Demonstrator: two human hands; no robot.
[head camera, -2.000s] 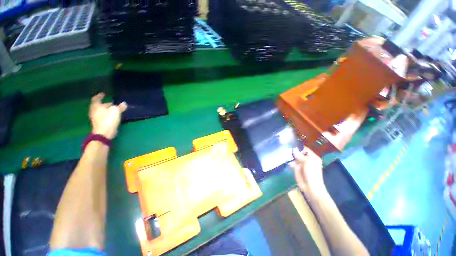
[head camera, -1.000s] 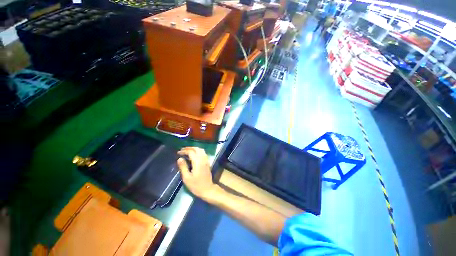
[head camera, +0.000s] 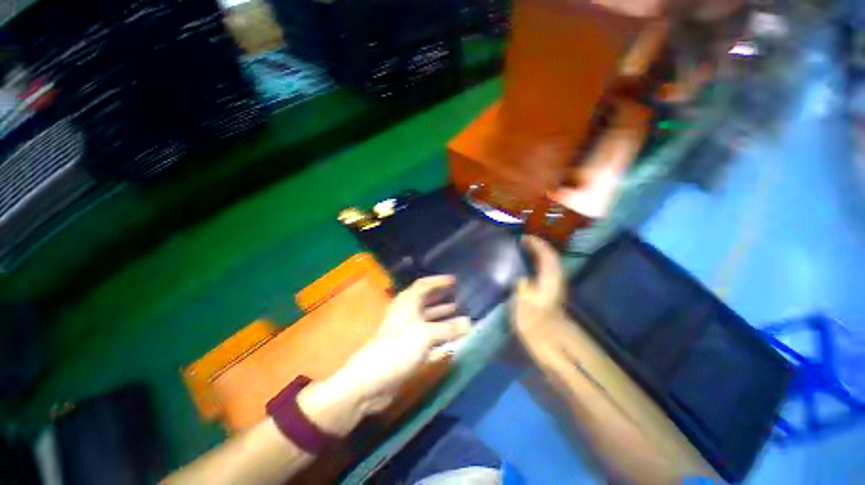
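The glossy black screen panel (head camera: 474, 260) lies on the green bench mat beside the orange jig (head camera: 313, 350), with gold tabs at its far left corner. My left hand (head camera: 417, 327) is over the jig's right side, with its fingers apart and curled at the panel's near left edge. My right hand (head camera: 541, 294) is at the panel's right edge; blur hides whether its fingers grip it. The jig's recess is partly covered by my left hand and forearm.
An orange pressing fixture (head camera: 560, 104) with a metal handle stands behind the panel. A black two-compartment tray (head camera: 683, 350) lies on a carton at the right, near a blue stool (head camera: 820, 369). A black stack (head camera: 109, 436) is at the near left. Dark trays (head camera: 152, 85) stand at the rear.
The view has swung back left. My left hand, out of view one second ago, has come from the far left mat to the panel. My right hand stays at the panel's right edge.
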